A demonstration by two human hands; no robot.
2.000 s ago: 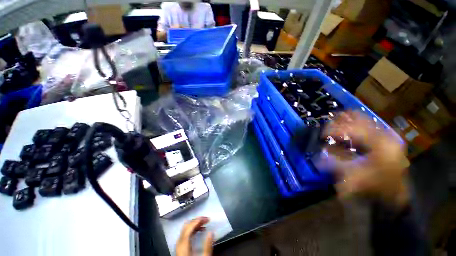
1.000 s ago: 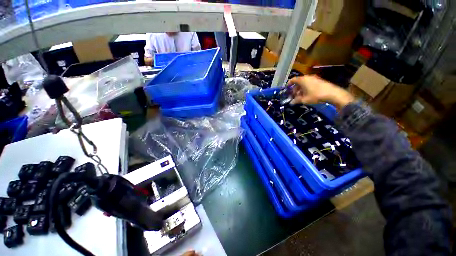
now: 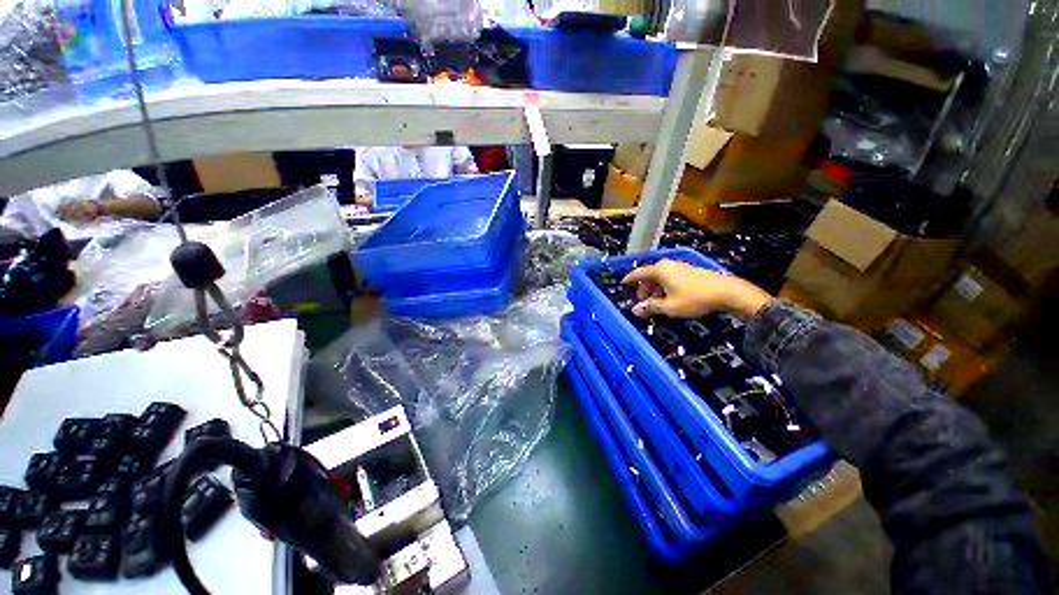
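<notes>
My right hand (image 3: 688, 288) reaches over the far end of the top blue tray (image 3: 761, 471), its fingertips down among the unfinished units (image 3: 720, 372), black cases with pale parts and thin wires. Whether the fingers hold a unit cannot be told. My left hand is out of the picture. The electric screwdriver (image 3: 304, 511) hangs at lower left by a chain, its tip over the near end of the screw feeder (image 3: 401, 509). Closed black units (image 3: 110, 494) lie grouped on the white board (image 3: 261, 349).
More blue trays (image 3: 633, 453) are stacked under the full one. A crumpled clear bag (image 3: 476, 395) lies behind the feeder, with blue trays (image 3: 441, 238) beyond. A shelf post (image 3: 668, 163) rises behind the full tray. Cardboard boxes (image 3: 871, 250) stand at right. Two people sit across the line.
The view has tilted up, showing more shelf. My right hand stays at the tray's far end, its fingers now lower among the units. My left hand's fingertip has left the bottom edge.
</notes>
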